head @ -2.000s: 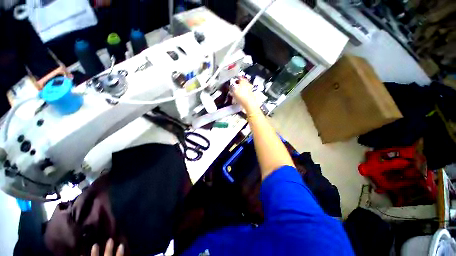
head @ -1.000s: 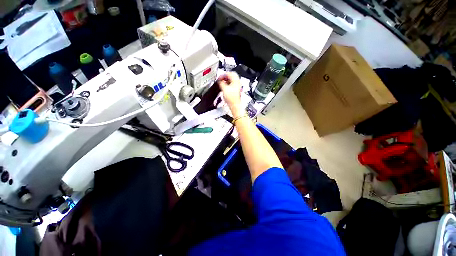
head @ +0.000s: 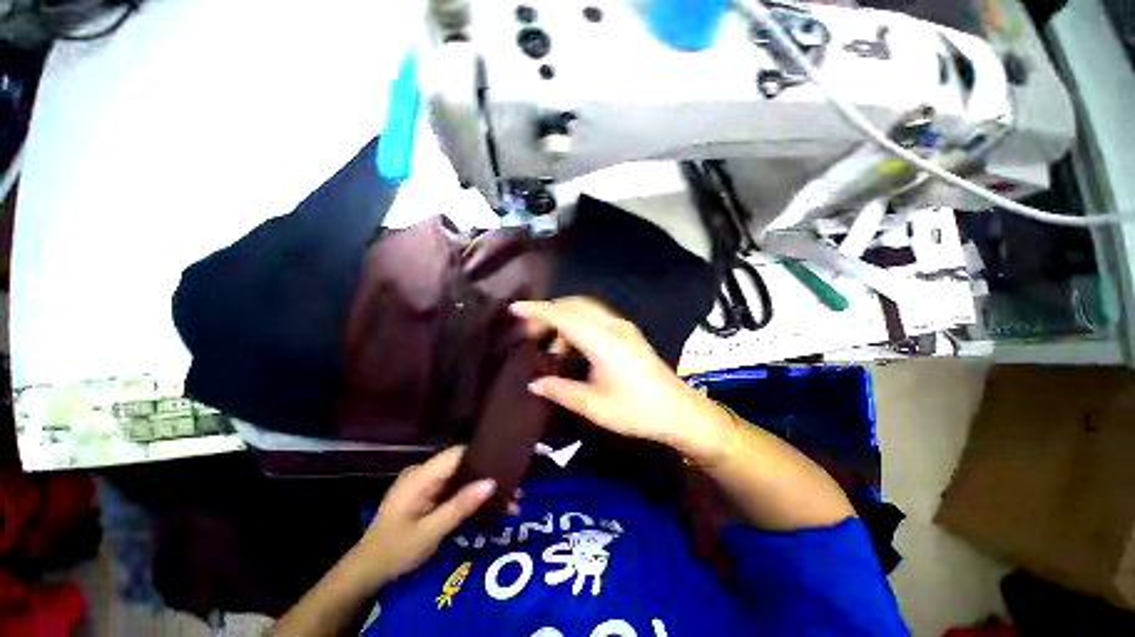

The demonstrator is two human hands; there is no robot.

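Observation:
My left hand (head: 429, 504) and my right hand (head: 616, 373) hold a narrow maroon cloth piece (head: 504, 417) between them, just in front of the table's front edge. My left hand grips its lower end, and my right fingers pinch its upper part. Behind it a large maroon garment panel (head: 398, 324) with black parts (head: 268, 299) lies bunched on the table, reaching up to the needle area (head: 529, 205) of the white sewing machine (head: 647, 93). The presser foot is too blurred to make out.
Black-handled scissors (head: 741, 299) and a green-handled tool (head: 815, 284) lie right of the cloth. A light blue piece (head: 398, 118) hangs at the head's left end. A blue-rimmed bin (head: 871, 417) is below the table edge. A cardboard box (head: 1046, 467) stands at right.
The view has swung left to the sewing area. My right hand has come back from the table's right end and now holds the narrow maroon piece. My left hand has come into view on it.

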